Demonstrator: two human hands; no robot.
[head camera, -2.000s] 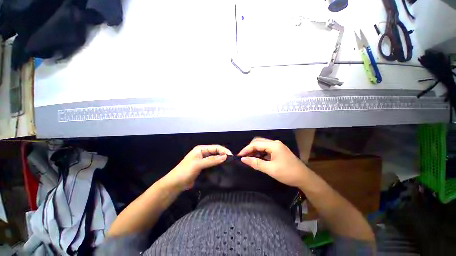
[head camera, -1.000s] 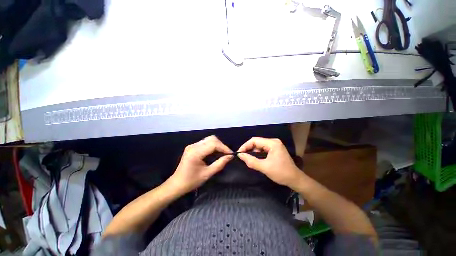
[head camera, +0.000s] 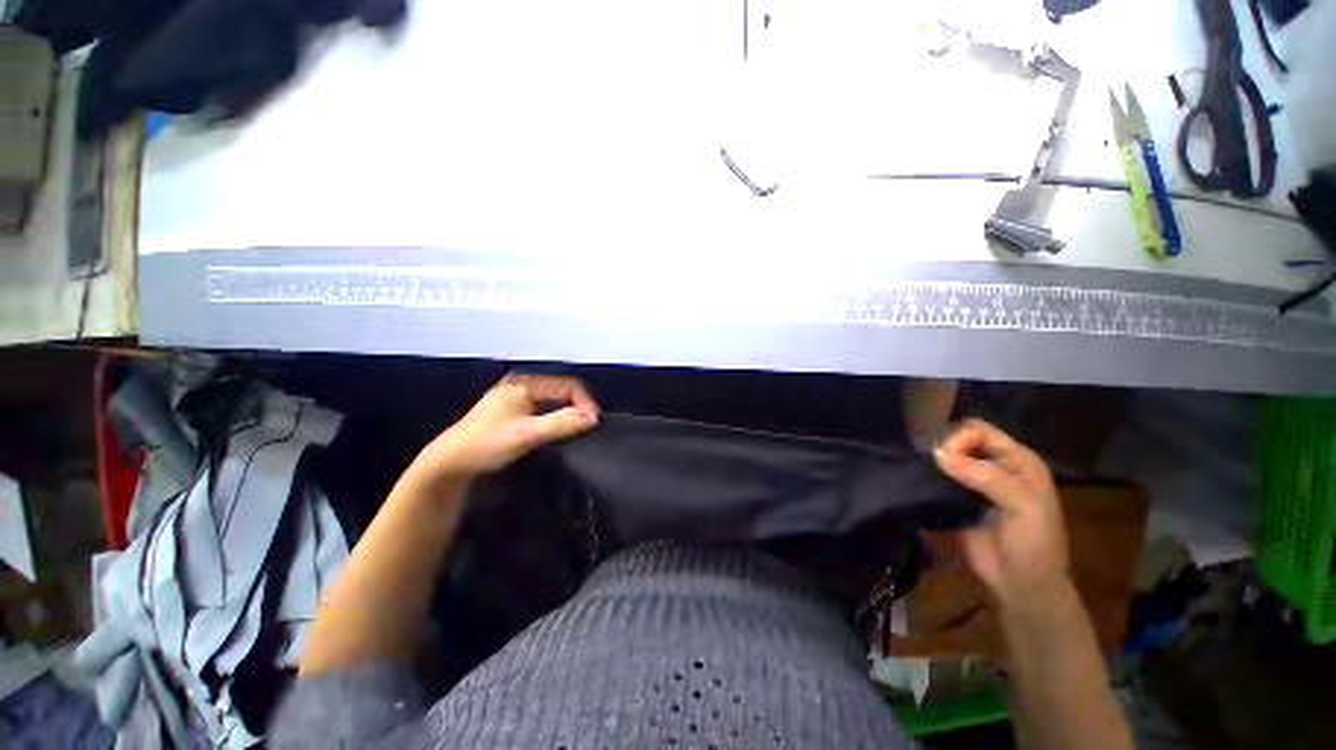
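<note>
A black garment piece (head camera: 733, 476) is stretched between my hands over my lap, below the table's front edge. Its upper edge runs nearly straight from hand to hand, with a thin light line along it. My left hand (head camera: 531, 421) pinches the edge at its left end between thumb and fingers. My right hand (head camera: 1004, 491) grips the edge at its right end. The lower part of the cloth blends into dark material over the lap, so its outline there is hard to tell.
The white table (head camera: 440, 147) has a grey ruler-marked edge (head camera: 659, 330). On it lie a dark garment pile (head camera: 205, 59), a metal attachment (head camera: 1040, 147), snips (head camera: 1146, 176) and scissors (head camera: 1225, 117). Grey cut pieces (head camera: 220, 542) hang at lower left; a green basket (head camera: 1300, 506) stands right.
My hands, close together before, have moved far apart, with the black cloth now stretched between them. The view has shifted slightly, so the table items appear farther right.
</note>
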